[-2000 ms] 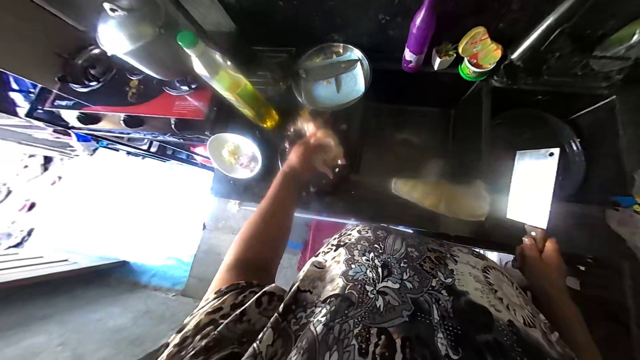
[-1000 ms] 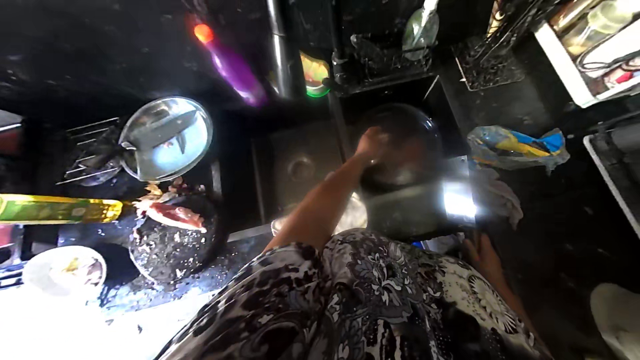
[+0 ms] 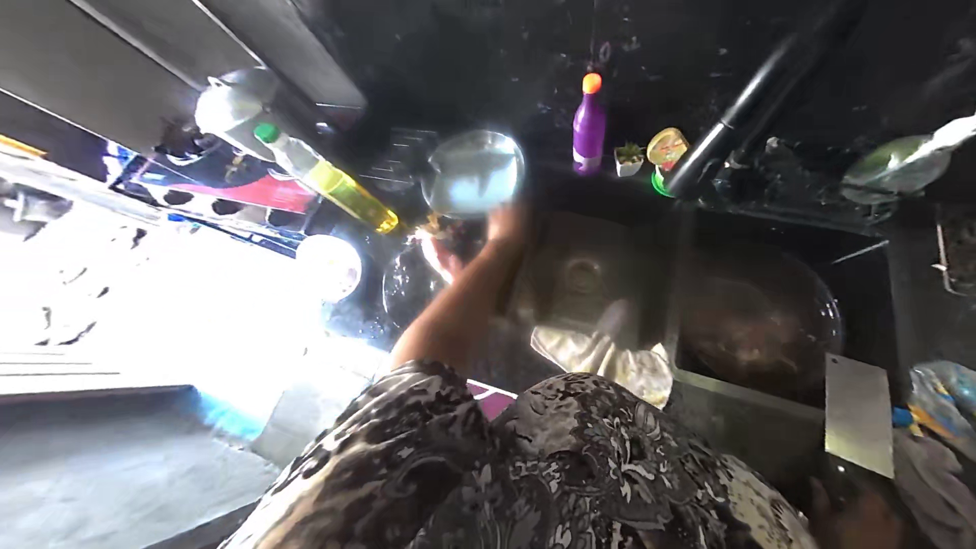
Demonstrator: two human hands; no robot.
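Note:
My left hand (image 3: 507,223), blurred, reaches to the near edge of a round metal bowl (image 3: 474,179); whether its fingers hold anything cannot be told. Beside my left forearm a piece of raw meat (image 3: 438,255) lies on a dark round board (image 3: 404,286), partly hidden by the arm. At the lower right my right hand (image 3: 858,511), dim and blurred, grips a cleaver (image 3: 858,415) whose wide blade points away from me. Beyond the blade, a large dark basin (image 3: 827,305) with blurred contents stands in the right sink compartment.
A cloth (image 3: 610,358) hangs over the front edge of the left sink compartment (image 3: 583,278). An oil bottle (image 3: 343,191) and a white bowl (image 3: 329,267) are at the left, near the stove (image 3: 252,191). A purple bottle (image 3: 589,130) and a faucet (image 3: 709,149) stand behind.
My left hand has moved left, from the dark basin to the metal bowl. The cleaver remains at my right hand. The view has swung left since one second ago.

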